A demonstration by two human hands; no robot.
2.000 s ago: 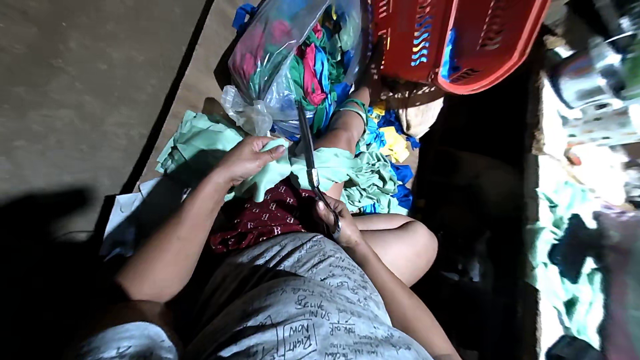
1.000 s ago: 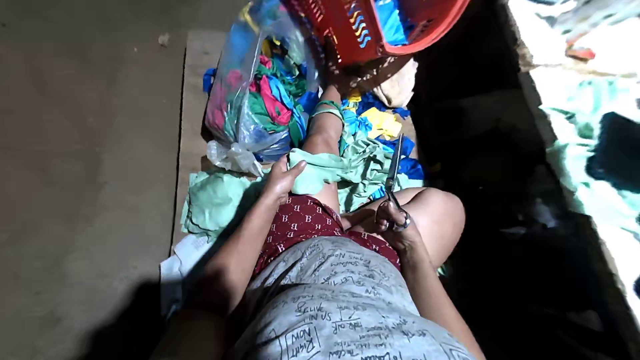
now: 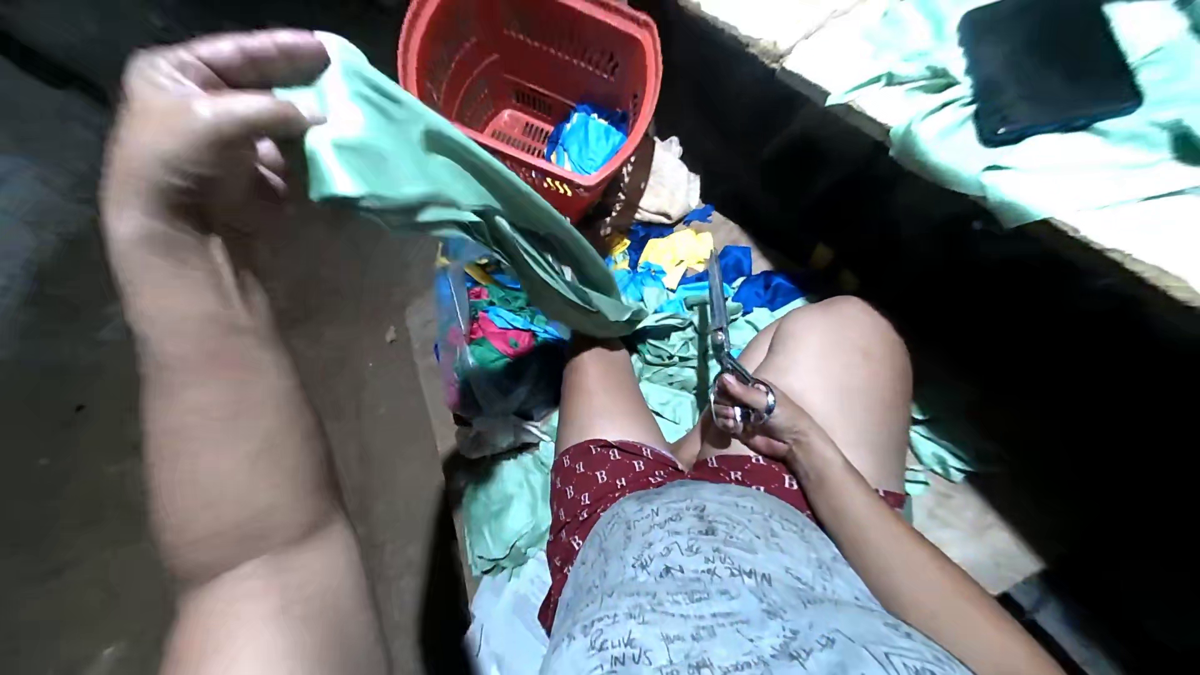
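Note:
My left hand (image 3: 211, 117) is raised at the upper left, pinching one end of a light green fabric piece (image 3: 412, 169). The fabric stretches down to the right, its far end above my lower leg. In my right hand (image 3: 759, 412), over my thigh, is a pair of metal scissors (image 3: 720, 328), fingers through the handle loops and blades pointing away from me. The blades look closed. More light green fabric (image 3: 670, 366) lies in a heap between my legs, and another green pile (image 3: 511, 511) is beside my left thigh.
Beyond my legs stands a red plastic basket (image 3: 647, 66) with blue cloth (image 3: 589, 141) inside. A clear plastic bag of colourful scraps (image 3: 502, 333) sits left of my leg, with yellow cloth (image 3: 677, 253) to the right. A dark flat device (image 3: 1050, 70) rests on green fabric on the pale raised surface at right.
My left hand has risen from my lap to the upper left, drawing out the green fabric. My right hand still holds the scissors near my thigh. The view has shifted.

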